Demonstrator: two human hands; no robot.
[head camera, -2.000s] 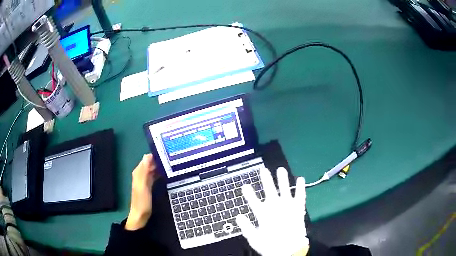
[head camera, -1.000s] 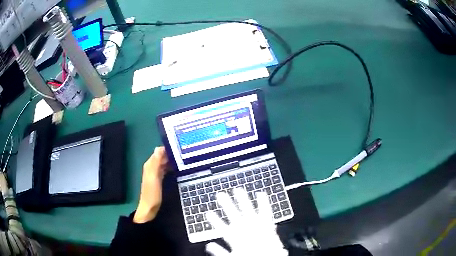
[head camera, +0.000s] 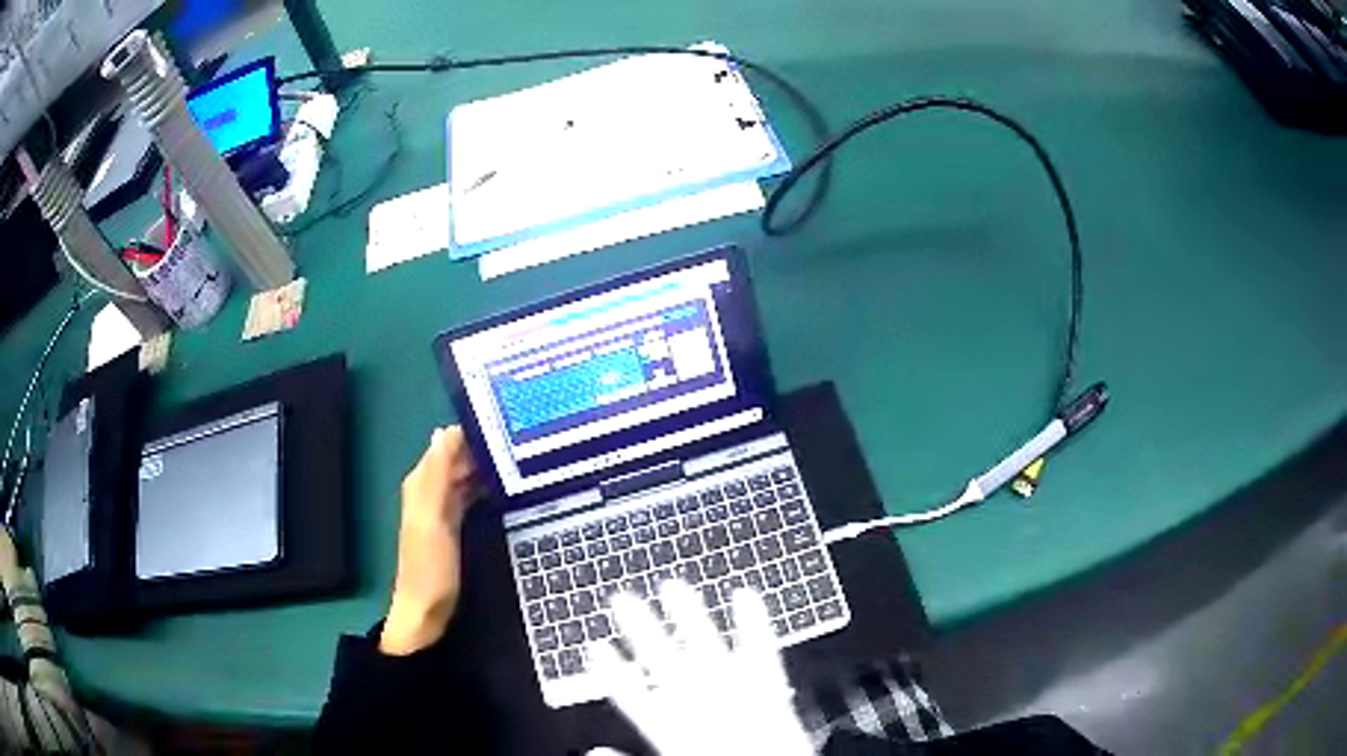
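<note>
The mini laptop stands open on a black foam pad. Its touchscreen display shows a window with a blue keyboard picture. A white adapter lead runs from its right side to a black cable. My bare left hand is at the left edge of the display; its fingertips are hidden behind it, so its hold cannot be told. My white-gloved right hand lies with spread fingers over the lower keys and holds nothing.
Two closed laptops lie on black foam at the left. A clipboard with white paper lies behind the display. A pen cup, grey conduit posts and a small monitor stand at back left. Dark devices sit at back right.
My right hand has moved from the right keys to the lower, front keys, fingers still spread. My left hand stays at the display's left edge. The camera view has shifted slightly.
</note>
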